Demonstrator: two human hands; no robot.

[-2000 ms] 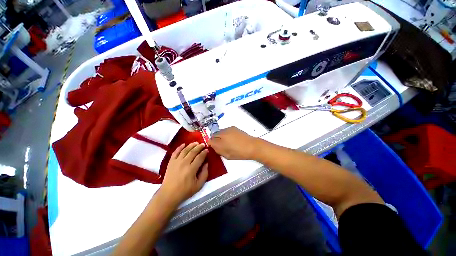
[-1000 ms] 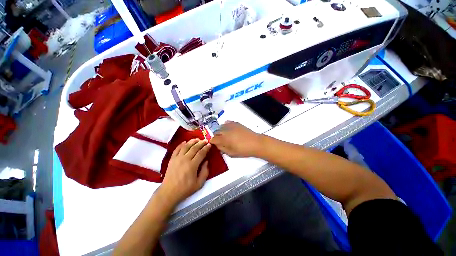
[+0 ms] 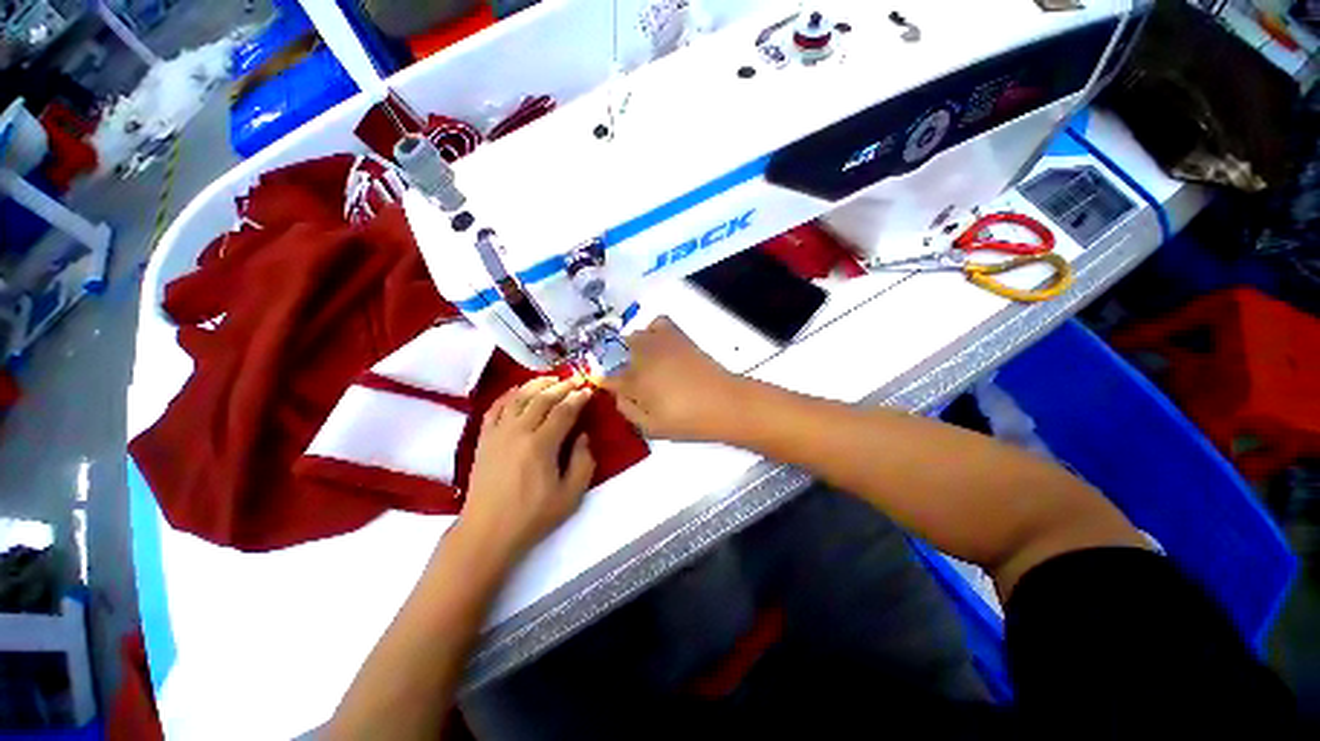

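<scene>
A dark red garment panel point(image 3: 290, 348) with two white patches point(image 3: 391, 430) lies on the left of the table and runs to the needle of the white JACK sewing machine point(image 3: 637, 188). My left hand point(image 3: 529, 456) lies on the cloth, fingertips just in front of the presser foot point(image 3: 591, 353). My right hand point(image 3: 669, 384) is at the cloth's right edge beside the foot, fingers bent down; it looks closed on the edge, but the fingertips are partly hidden. A bright spot lights the seam at the needle.
Scissors with red and yellow handles point(image 3: 1013, 258) and a flat dark rectangle point(image 3: 760, 294) lie right of the needle. Small red pieces point(image 3: 452, 138) lie behind the machine head. A blue bin point(image 3: 1144, 449) stands below the table at right, near a red crate point(image 3: 1230, 369). Dark brown cloth point(image 3: 1180, 109) lies far right.
The view has shifted slightly. Both hands stay at the needle, and my left fingertips are closer to the presser foot, with the cloth moved a little towards it.
</scene>
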